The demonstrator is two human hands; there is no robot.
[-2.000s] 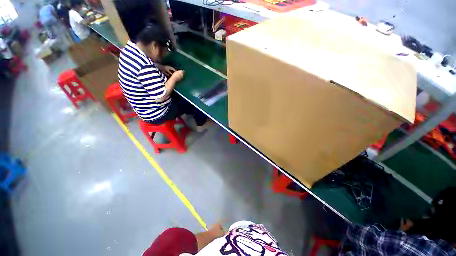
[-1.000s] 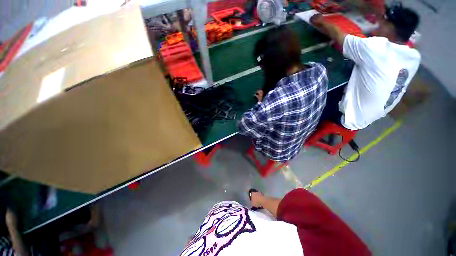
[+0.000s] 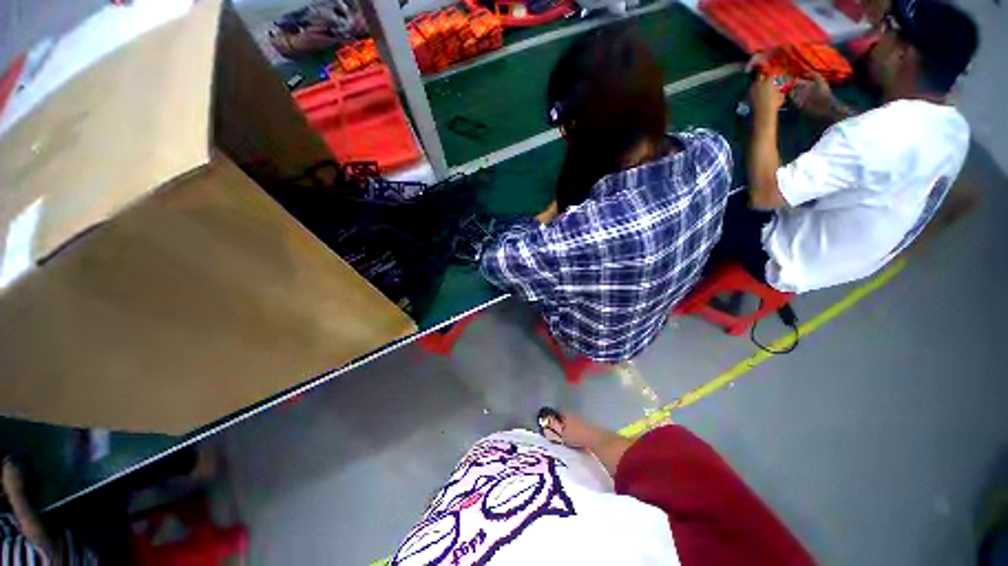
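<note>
Neither my left hand nor my right hand is in view. A very large brown cardboard carton (image 3: 188, 299) lies on its side on the green-topped bench (image 3: 453, 290) at the left, its open end facing right. A tangled heap of thin black plastic frames (image 3: 381, 232) spills from its mouth onto the bench. A worker in a plaid shirt (image 3: 619, 243) sits beside the heap; what that worker's hands do is hidden by the body and hair.
A worker in a white shirt (image 3: 868, 194) holds an orange piece (image 3: 812, 64). Red trays (image 3: 359, 116) and orange parts (image 3: 453, 39) lie behind a metal upright (image 3: 403, 83). Red stools (image 3: 735, 299) stand under the workers. My white shirt and red-clad leg (image 3: 696, 486) show below.
Over two seconds the view has swung right along the bench, so the carton now sits left. In the last second, the white-shirted worker's arms have drawn in, holding an orange piece.
</note>
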